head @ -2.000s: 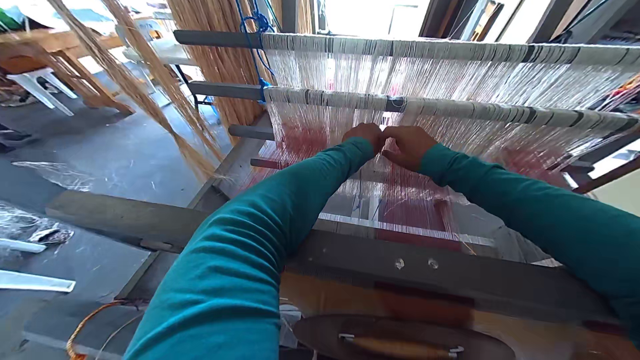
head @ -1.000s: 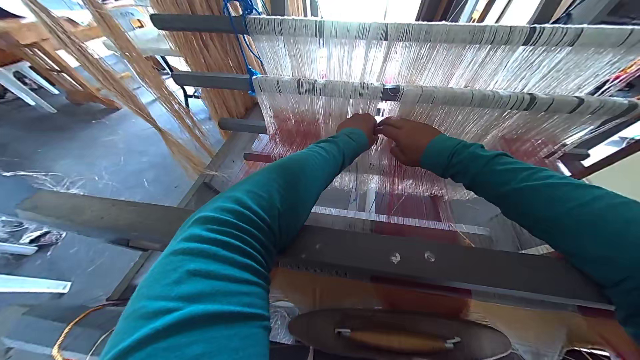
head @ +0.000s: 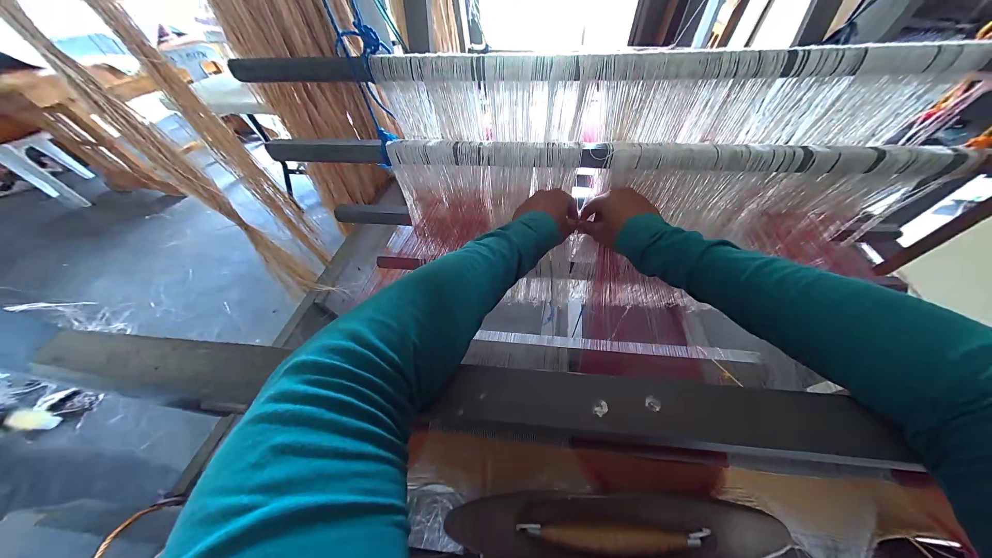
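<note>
My left hand [head: 549,208] and my right hand [head: 616,215] meet among the white threads of a floor loom, just below the lower heddle bar [head: 697,157]. The fingertips of both are pinched together at nearly one spot; the fine thread between them is too small to make out for certain. Above runs the upper heddle bar [head: 697,68], wound with white string. Red and white warp threads [head: 457,221] spread below and behind the hands. Near me, a dark wooden boat shuttle [head: 612,523] with a brown-wound bobbin lies on the woven cloth [head: 496,461].
The loom's dark beam [head: 697,411] crosses beneath my forearms. Blue cord [head: 364,43] is tied at the left bar ends. Hanks of tan fiber [head: 178,163] hang at the left, near a white plastic stool [head: 46,167]. Clear plastic scraps lie on the grey floor [head: 178,302].
Both hands stay close together at the threads below the lower heddle bar, with only small shifts of the fingers. The shuttle lies on the cloth throughout.
</note>
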